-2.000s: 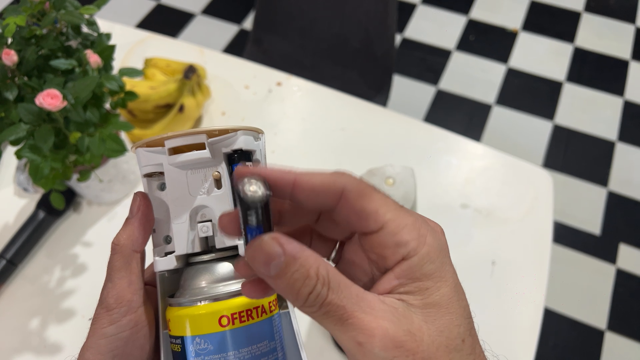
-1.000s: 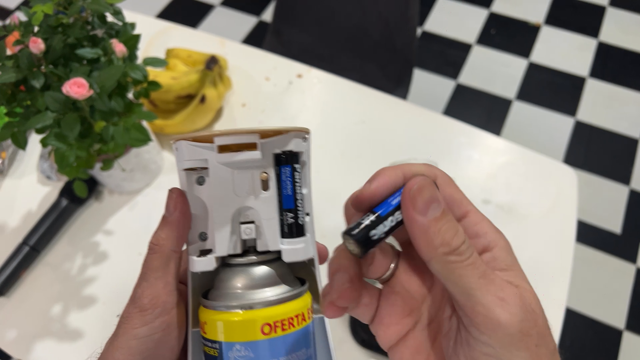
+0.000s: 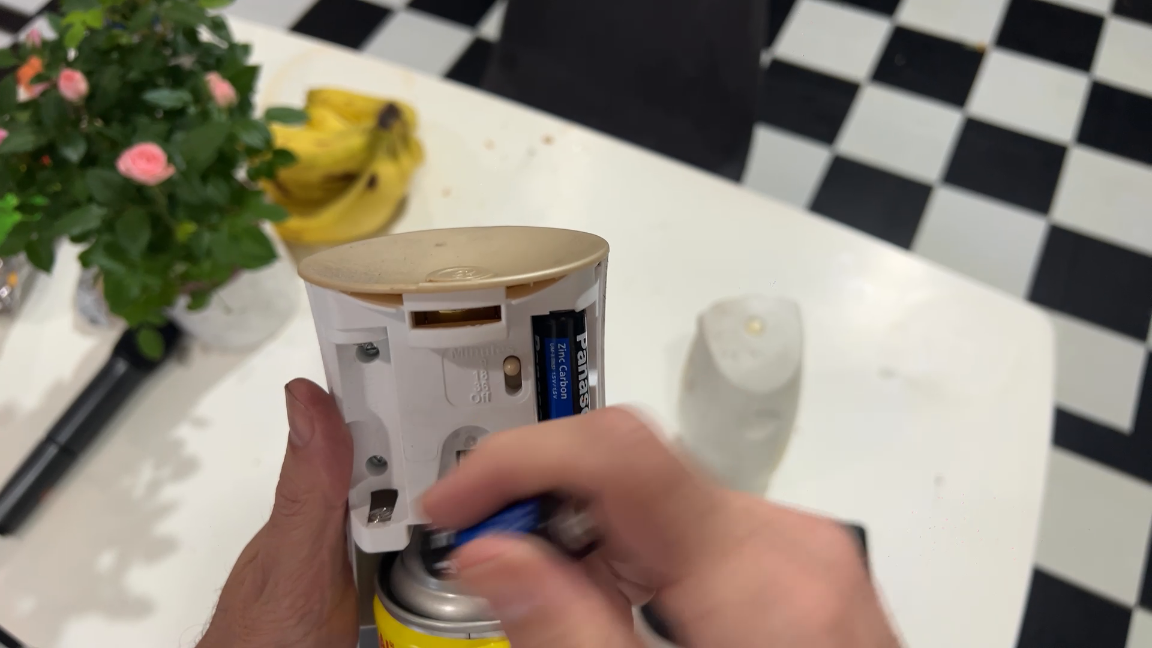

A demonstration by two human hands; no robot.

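My left hand (image 3: 292, 531) grips the white plastic housing of an automatic air freshener dispenser (image 3: 418, 369) with a beige top. An aerosol can (image 3: 432, 589) with a yellow band sits in its lower part. One black and blue AA battery (image 3: 560, 369) lies in the right-hand slot; the left-hand slot (image 3: 371, 405) holds no battery, and its metal contacts show. In front of the can's top, my right hand (image 3: 630, 531) pinches a second AA battery (image 3: 504, 522) between thumb and forefinger, both blurred by motion.
A white table (image 3: 900, 405) bears a potted rose plant (image 3: 135, 162), bananas (image 3: 351, 166), a black cylindrical object (image 3: 81, 432) at the left and a translucent whitish cover (image 3: 742, 387) to the right. Beyond the table's edge are a dark chair (image 3: 630, 72) and a checkered floor.
My right hand has carried the loose battery leftward from beside the dispenser to in front of the can's top. The dispenser is tilted so more of its beige top shows.
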